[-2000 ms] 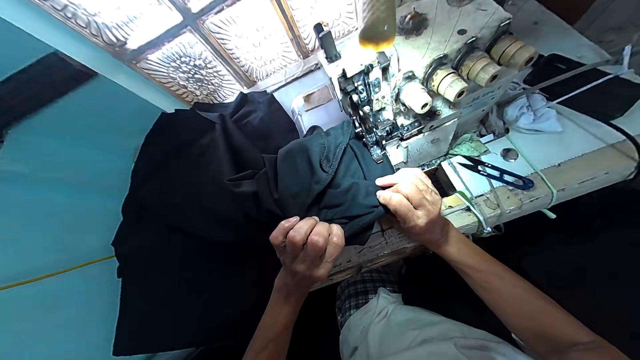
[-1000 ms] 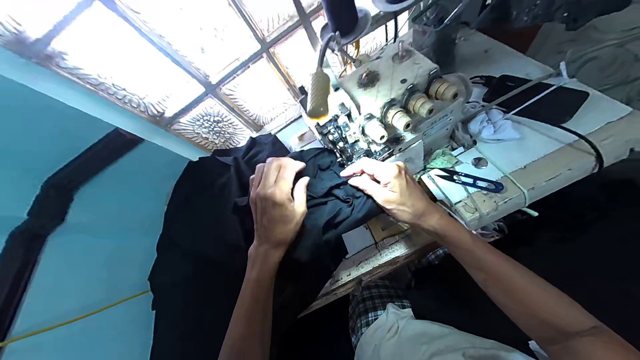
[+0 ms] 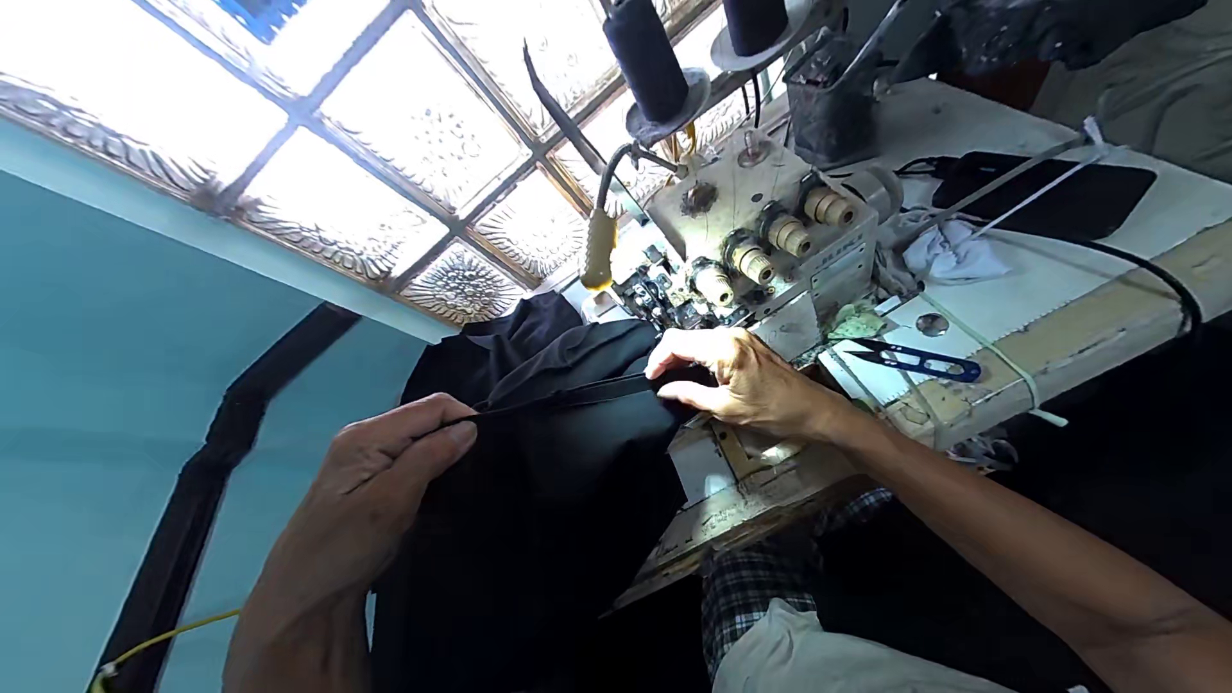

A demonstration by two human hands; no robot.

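Black fabric (image 3: 549, 462) hangs over the table's front edge and runs up to an overlock sewing machine (image 3: 760, 241). My left hand (image 3: 385, 472) pinches the fabric's edge between thumb and fingers, at the left. That edge is stretched straight across to my right hand (image 3: 731, 380), which grips the cloth with curled fingers just in front of the machine's needle area. The needle and presser foot are hard to make out behind the fabric and hand. Blue thread snips (image 3: 919, 362) lie on the table, right of my right hand.
Thread cones (image 3: 650, 63) stand above the machine, near a glass-block window (image 3: 414, 125). A lamp with a yellowish head (image 3: 599, 252) hangs beside the needle area. On the table (image 3: 1078, 298) are a white cloth scrap (image 3: 953, 252), a black flat device (image 3: 1049, 192) and a cable.
My left hand has moved left, away from the machine, and now holds the fabric's edge taut. My right hand stays close to the machine. The view has shifted.
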